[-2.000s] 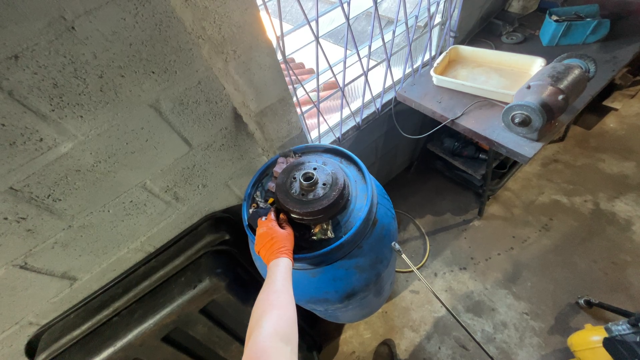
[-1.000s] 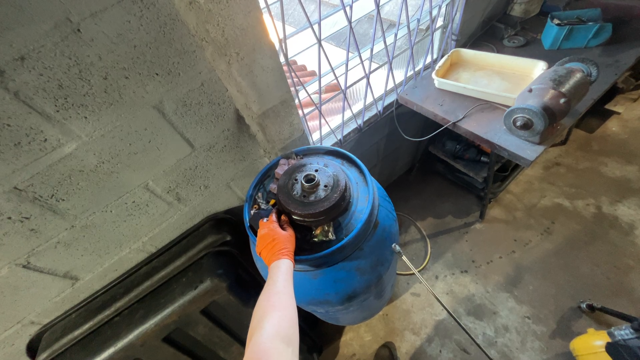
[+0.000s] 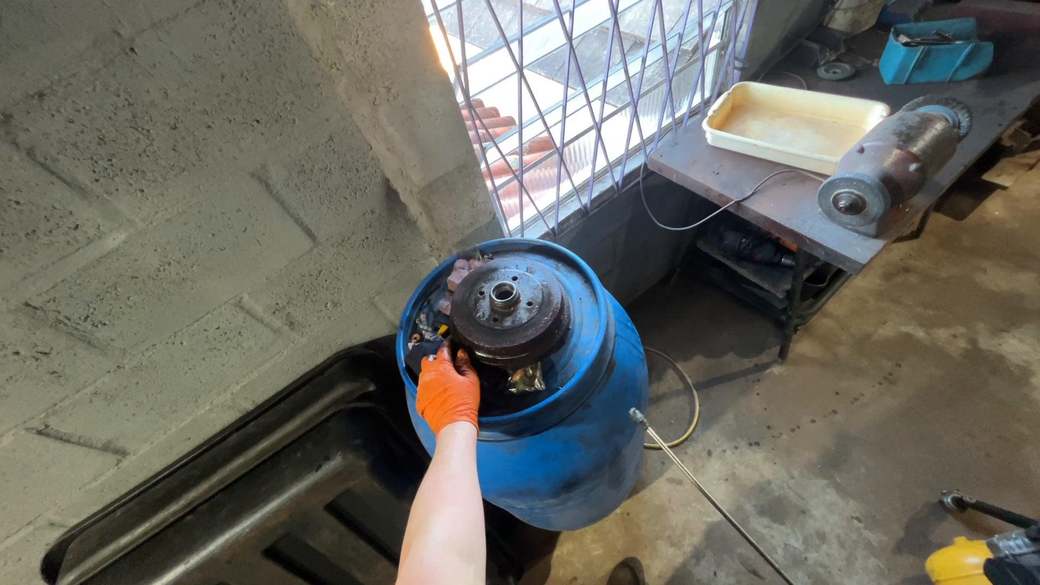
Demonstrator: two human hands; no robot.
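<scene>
My left hand [image 3: 448,392], in an orange glove, rests at the near left of the lid of a blue plastic barrel [image 3: 561,475]. Its fingers are at a dark cloth-like item [image 3: 419,354], close against a brake drum [image 3: 510,313] that lies flat on the lid with its hub up. Whether the fingers grip the dark item is hidden. Reddish-brown lumps [image 3: 460,275] sit behind the drum, and a crumpled shiny wrapper [image 3: 526,379] lies at its near side. My right hand is out of view.
A large black plastic tub [image 3: 244,487] stands left of the barrel by the block wall. At the right, a bench [image 3: 731,183] holds a cream tray [image 3: 792,122], a bench grinder [image 3: 894,162] and a teal container [image 3: 934,57]. A metal lance [image 3: 707,491] slants beside the barrel; a yellow object [image 3: 959,561] is at lower right.
</scene>
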